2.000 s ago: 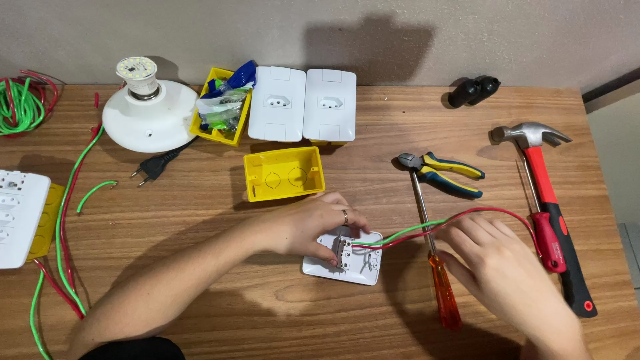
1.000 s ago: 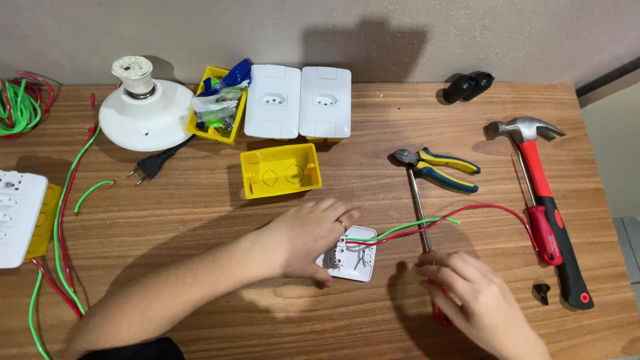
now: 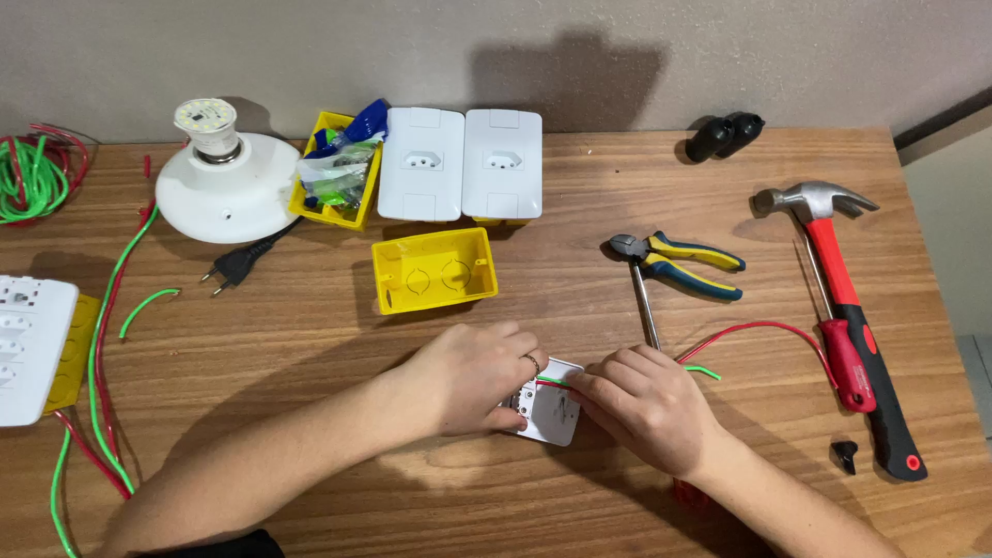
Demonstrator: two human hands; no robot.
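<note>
A white outlet plate [image 3: 559, 418] lies back side up on the wooden table, partly covered by my hands. My left hand [image 3: 484, 380] grips its left side, a ring on one finger. At the right side of the plate, my right hand [image 3: 647, 399] pinches a green wire [image 3: 704, 372] and a red wire [image 3: 763, 324] where they run to the plate's terminals. Both wires come out beyond my right hand, the red one arching to the red screwdriver [image 3: 847, 364]. Beneath my right hand and forearm lies another screwdriver [image 3: 645, 306], its handle mostly hidden.
An empty yellow electrical box [image 3: 434, 271] stands behind the plate. Diagonal cutters [image 3: 682, 263] and a claw hammer [image 3: 860, 333] lie to the right. Along the wall stand two outlet plates [image 3: 421, 186], a yellow box of parts [image 3: 337, 170] and a lamp holder [image 3: 225, 190]. A multi-outlet plate [image 3: 35, 353] is at left.
My right hand has moved from the screwdriver handle, up and left to the wires at the plate. My left hand has stayed at the plate. A small black piece lies near the hammer handle, uncovered since the first frame.
</note>
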